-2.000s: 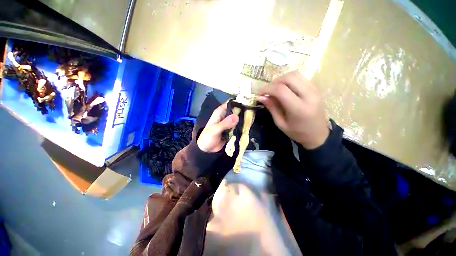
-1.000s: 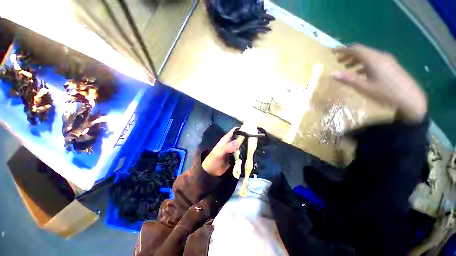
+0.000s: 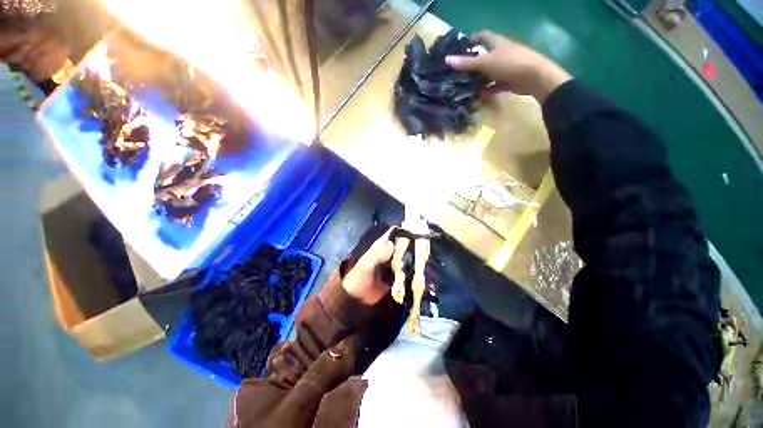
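My left hand point(image 3: 370, 272) holds a tan figure body point(image 3: 418, 280) over the lap, its two slim legs hanging down. A black part shows around the top of the legs, and the area above it is washed out by glare. My right hand point(image 3: 510, 65) is stretched out to the stack of black parts point(image 3: 435, 88) on the bench point(image 3: 368, 155). Its fingers touch the stack's right edge; whether they grip a part cannot be told.
The raised blue bin point(image 3: 263, 188) at left holds black and tan figures. The low blue crate point(image 3: 314, 272) holds black parts. An open cardboard box point(image 3: 125, 330) stands on the floor. Yellow tape point(image 3: 510, 241) lies on the bench. Tan parts point(image 3: 729, 343) lie at far right.
My right hand has moved from the work at the lap, over the bench, to the black stack. My left hand still holds the tan body. The view has shifted.
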